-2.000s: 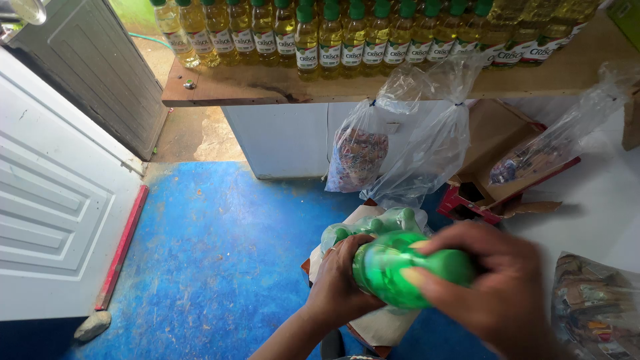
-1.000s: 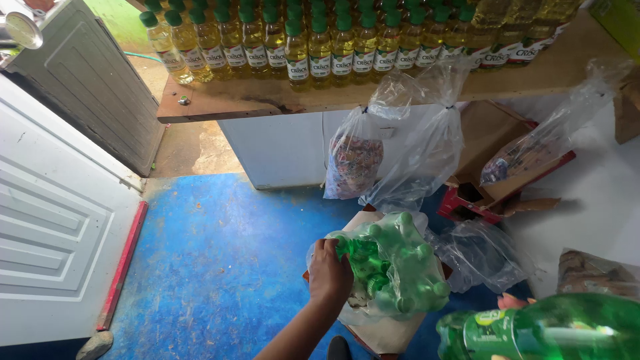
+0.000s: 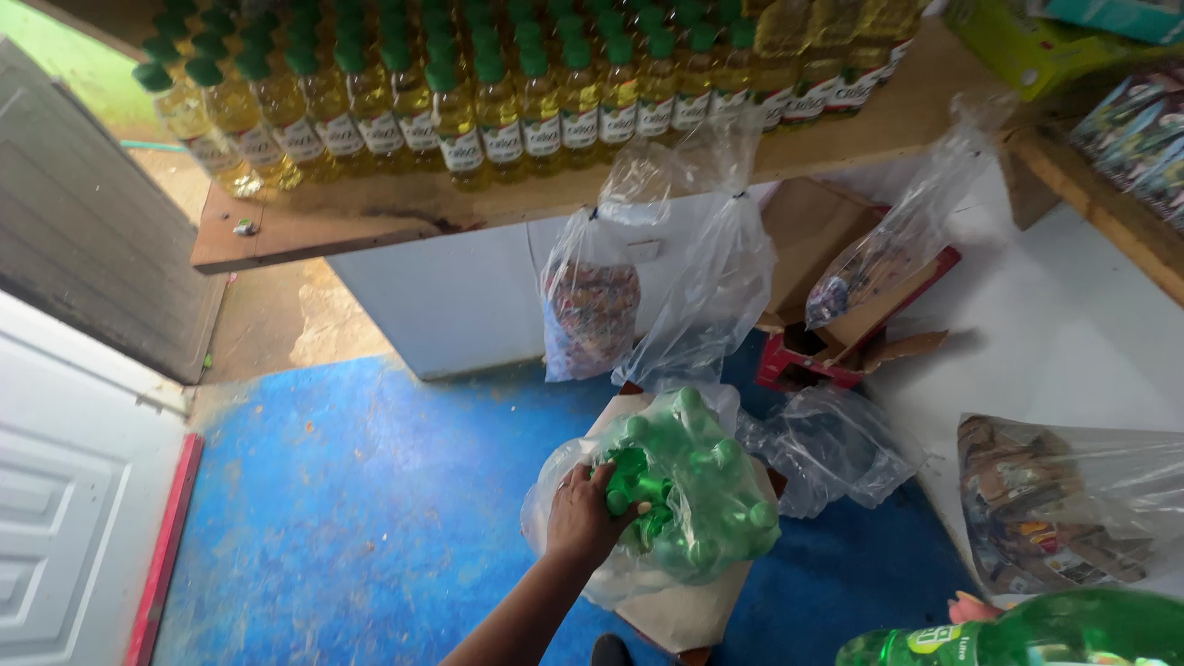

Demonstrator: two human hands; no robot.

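Note:
A clear plastic-wrapped pack of green bottles (image 3: 712,499) rests on a cardboard box (image 3: 689,606) over the blue floor. My left hand (image 3: 592,513) reaches into the torn opening of the wrap, its thumb and fingers around a green bottle there; how firmly it grips is partly hidden. At the lower right edge, a large green plastic bottle (image 3: 1064,629) lies sideways close to the camera. Only fingertips of my right hand (image 3: 976,608) show behind that bottle, holding it; the rest of the hand is hidden.
Many cooking oil bottles (image 3: 462,129) stand on a wooden counter (image 3: 370,213) ahead. Below hang clear plastic bags (image 3: 592,314), beside an opened red cardboard box (image 3: 809,361). A white door (image 3: 65,499) is at left; a bag of wrappers (image 3: 1036,509) is at right.
Two seconds ago both hands were on one green bottle above the pack. The left hand has since moved down into the wrap's opening; the right has moved to the lower right with a bottle.

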